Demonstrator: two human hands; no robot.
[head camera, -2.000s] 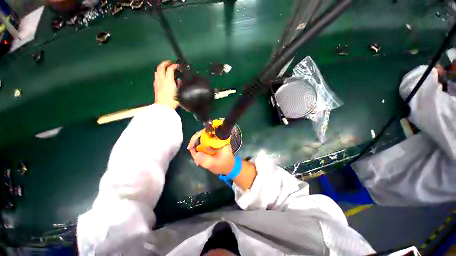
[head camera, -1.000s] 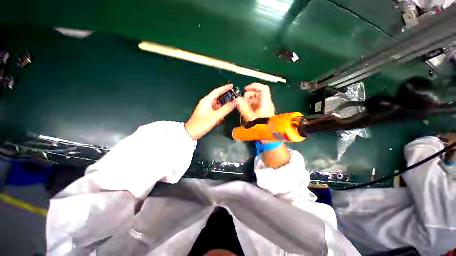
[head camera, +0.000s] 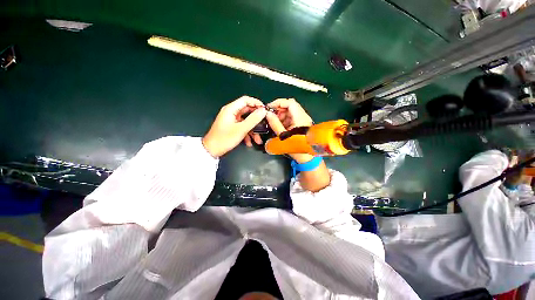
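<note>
My left hand (head camera: 230, 127) holds a small dark unit (head camera: 262, 126) in front of me, partly hidden by my fingers. My right hand (head camera: 288, 117) meets it, with thumb and fingertips at the unit's upper edge. A tiny dark piece shows between the fingertips, too small to make out. The orange electric screwdriver (head camera: 311, 140) lies across my right palm and wrist, with its black support arm (head camera: 405, 133) running off to the right. A blue strap (head camera: 307, 164) is on my right wrist.
A long cream strip (head camera: 234, 63) lies ahead on the green bench (head camera: 117, 99). A small dark part (head camera: 339, 62) lies beyond it. A metal frame (head camera: 434, 64), a clear plastic bag (head camera: 401, 153) and a neighbour's white sleeve (head camera: 490, 199) are at the right.
My left hand has come back from the far bench with the dark unit, and both hands have met. The driver has turned sideways. Since a second ago, my fingertips have closed together over the unit.
</note>
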